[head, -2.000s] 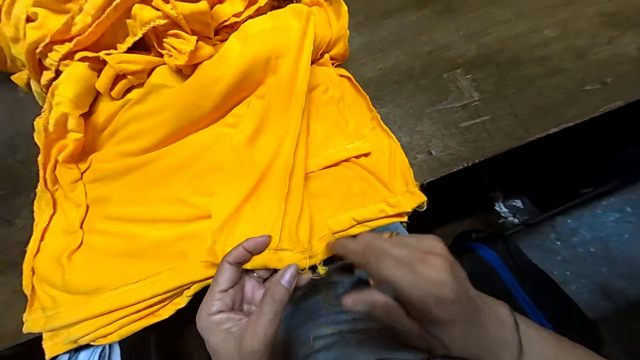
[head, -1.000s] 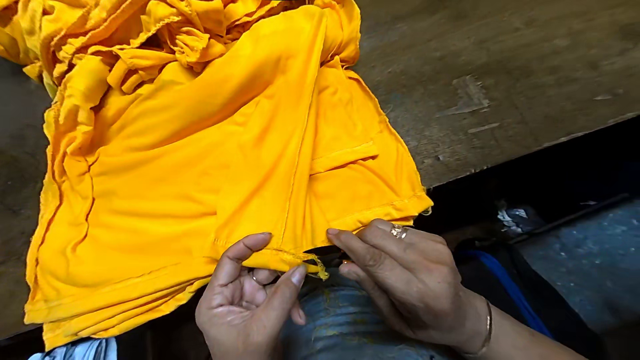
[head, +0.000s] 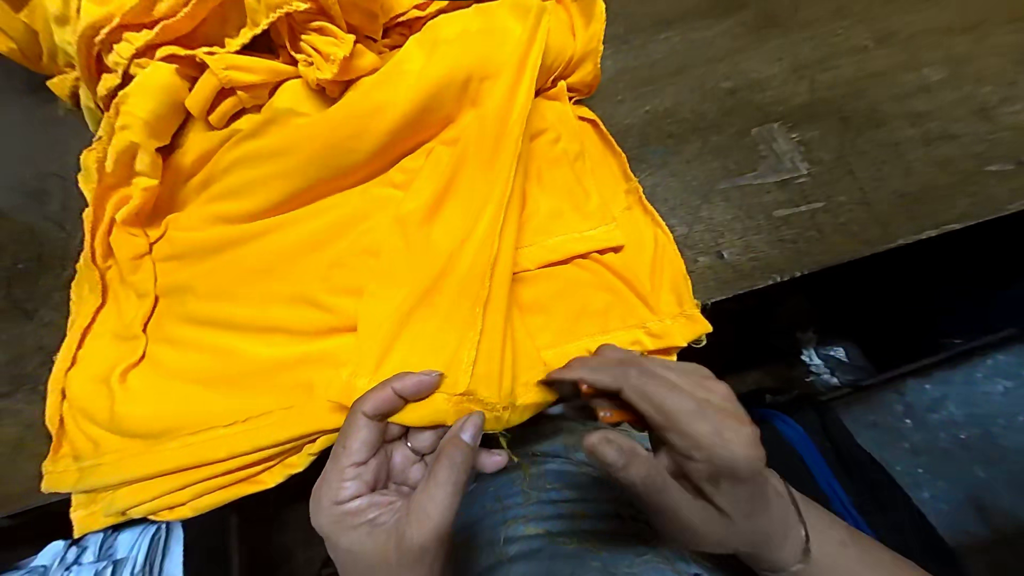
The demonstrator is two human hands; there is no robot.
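Yellow knit garments (head: 320, 280) lie in a stack, their hems along the near table edge and a crumpled part at the top left. My left hand (head: 400, 472) pinches the lower hem at a seam between thumb and fingers. Loose threads (head: 506, 444) hang just below that seam. To the right of it, my right hand (head: 680, 448) is held with bent fingers around a small orange object (head: 612, 408), mostly hidden by the fingers; what it is I cannot tell. Its fingertips are close to the hem.
The worn wooden table (head: 840, 120) runs behind and to the right of the garments. Dark ribbed fabric (head: 560, 504) with thread scraps on it shows below my hands. A patterned light cloth (head: 120, 548) hangs at the lower left. A blue strip (head: 816, 464) lies at the right.
The right hand's thumb and fingers have moved apart since one second ago, and the orange object shows more. The left hand keeps its pinch on the hem.
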